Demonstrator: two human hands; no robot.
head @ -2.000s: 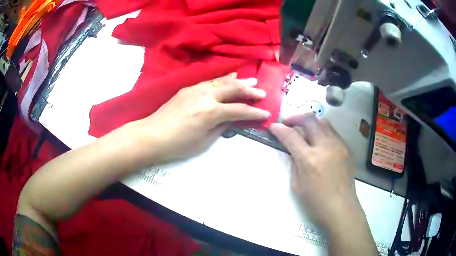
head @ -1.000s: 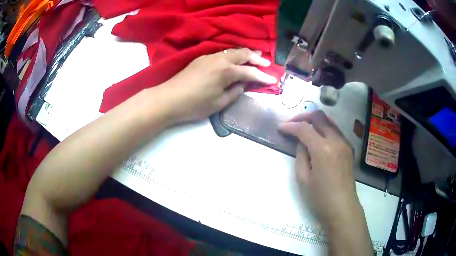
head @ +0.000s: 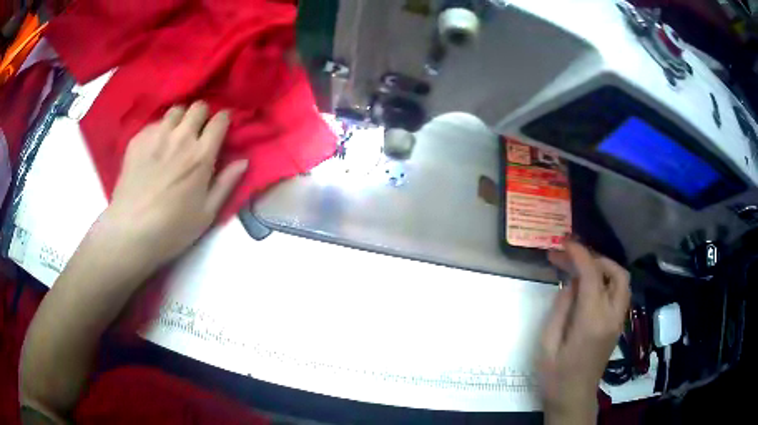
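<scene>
The red fabric panel lies left of the needle area, its right corner at the presser foot. My left hand rests on the red cloth, fingers bent and thumb apart; whether it grips the cloth cannot be told. My right hand is at the lower end of the smartphone, fingertips at its lower right corner, slightly blurred. The phone lies on the machine bed with a lit orange and pink screen. The sewing machine has a white head and blue-lit screen.
The shiny bed has a dark edge. The white table carries ruler marks along its near edge. Orange strips lie far left. Black cords and a small white block are at right. Dark red cloth is below the table edge.
The view has shifted right. My right hand has moved from the bed's front edge to the smartphone. My left hand and the red panel have moved, and the panel's corner now spreads at the foot.
</scene>
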